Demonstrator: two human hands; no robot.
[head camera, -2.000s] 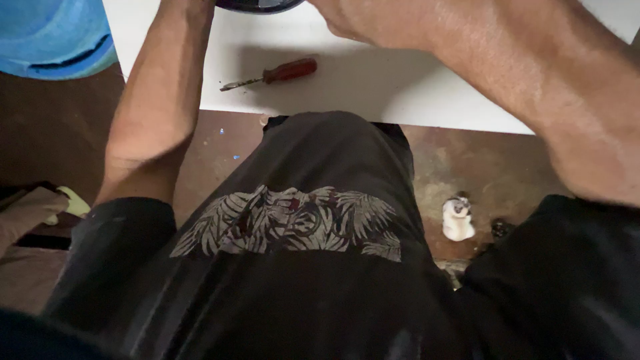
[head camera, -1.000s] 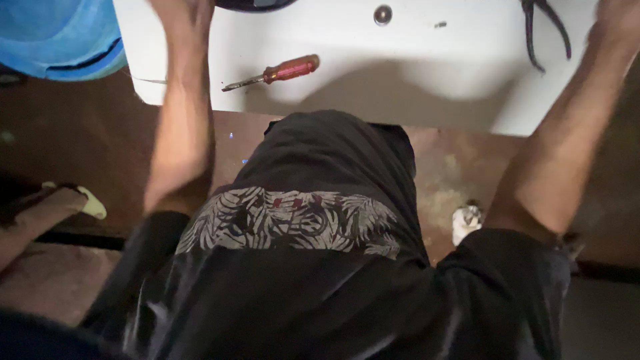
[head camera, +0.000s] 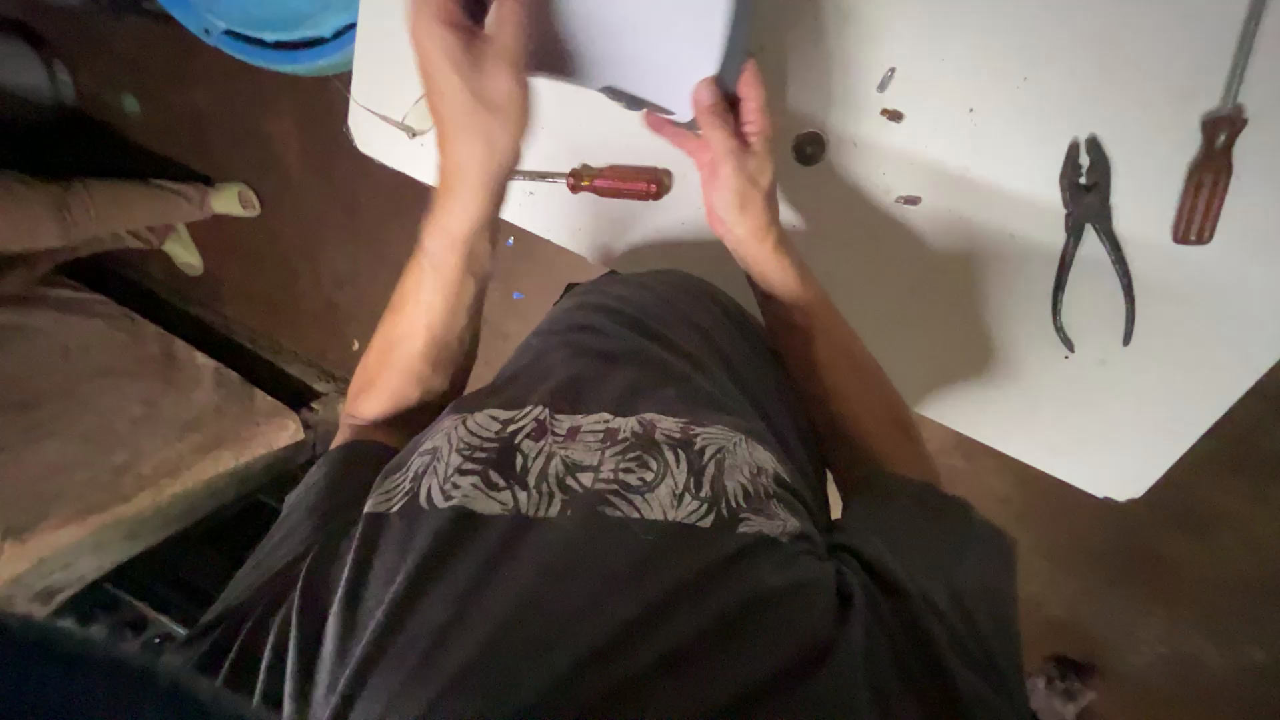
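My right hand (head camera: 735, 165) grips the lower right corner of a flat white panel with a dark edge (head camera: 640, 50) at the top of the view. My left hand (head camera: 475, 90) is at the panel's left side; its fingers are partly cut off by the frame, so its hold is unclear. Between my forearms a screwdriver with a red handle (head camera: 620, 182) lies on the white table, its shaft partly behind my left wrist. A small round dark metal piece (head camera: 809, 148) lies right of my right hand.
Slip-joint pliers (head camera: 1090, 240) and a second red-handled screwdriver (head camera: 1208, 180) lie on the white table (head camera: 1130, 430) at right. Several small parts (head camera: 892, 116) lie nearer the middle. A blue basin (head camera: 290, 40) stands at the upper left. Another person's foot in a pale sandal (head camera: 232, 199) shows at left.
My right hand has come in from the far right to the panel, which now shows between my hands. The view has shifted, so more of the table's right side shows.
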